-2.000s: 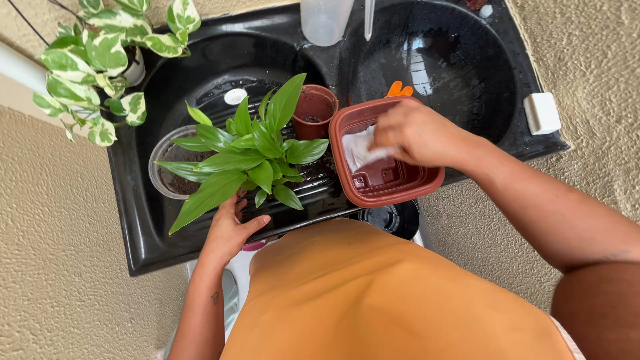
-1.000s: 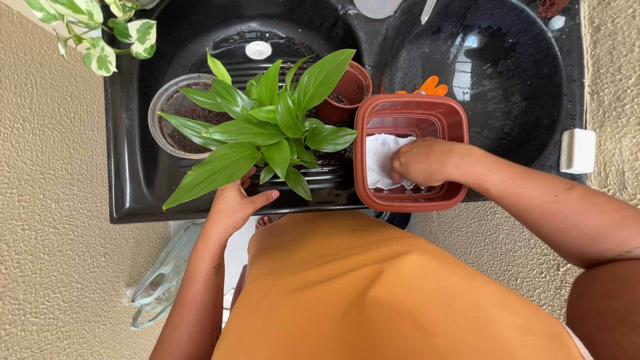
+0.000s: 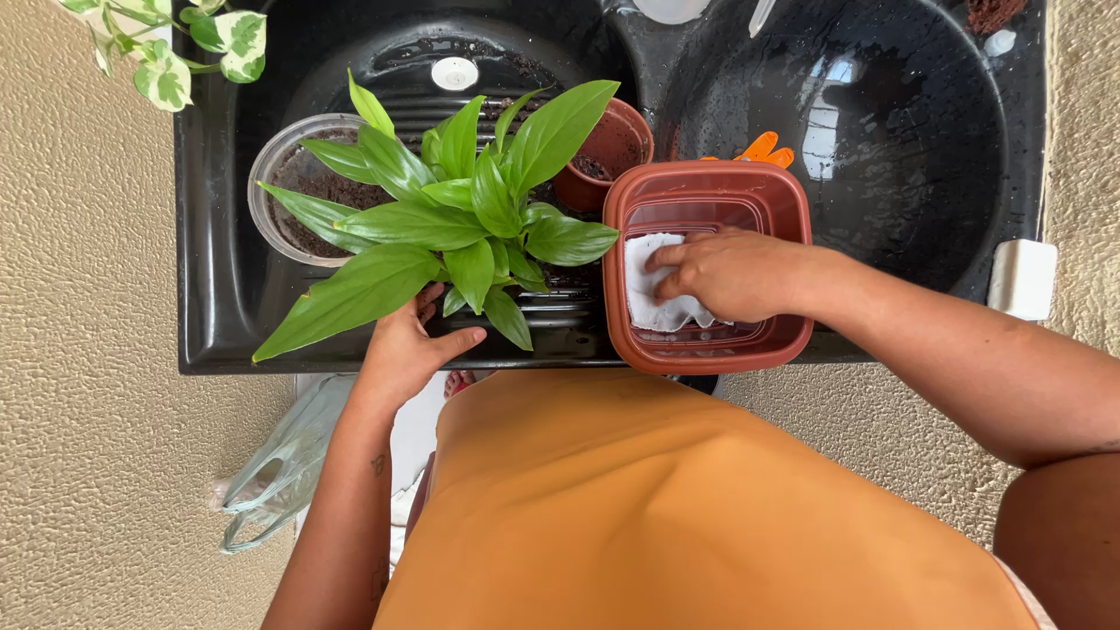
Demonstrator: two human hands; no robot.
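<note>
My right hand [image 3: 731, 271] reaches into a reddish-brown plastic planter [image 3: 619, 337], its fingers spread on a white cloth-like liner [image 3: 647, 297] at the bottom. Under the leaves of a green leafy plant [image 3: 420, 226] is my left hand [image 3: 409, 350], thumb apart; its fingertips are partly hidden, and I cannot tell whether they hold the plant's base. The plant leans over the sink's ribbed drainboard. Behind its leaves stand a clear round tub of soil [image 3: 328, 188] on the left and a small brown pot [image 3: 626, 136] with some soil on the right.
The black double sink [image 3: 892, 175] bears scattered soil. Orange tool-like prongs [image 3: 766, 150] show behind the planter. A white block [image 3: 1022, 280] sits at the right edge, a variegated plant [image 3: 241, 44] at the upper left. A plastic bag [image 3: 289, 464] hangs below the front edge.
The white liner, bunched up two seconds ago, now lies flatter on the planter's bottom. My right hand has gone down into the planter onto it. My left hand stays by the plant.
</note>
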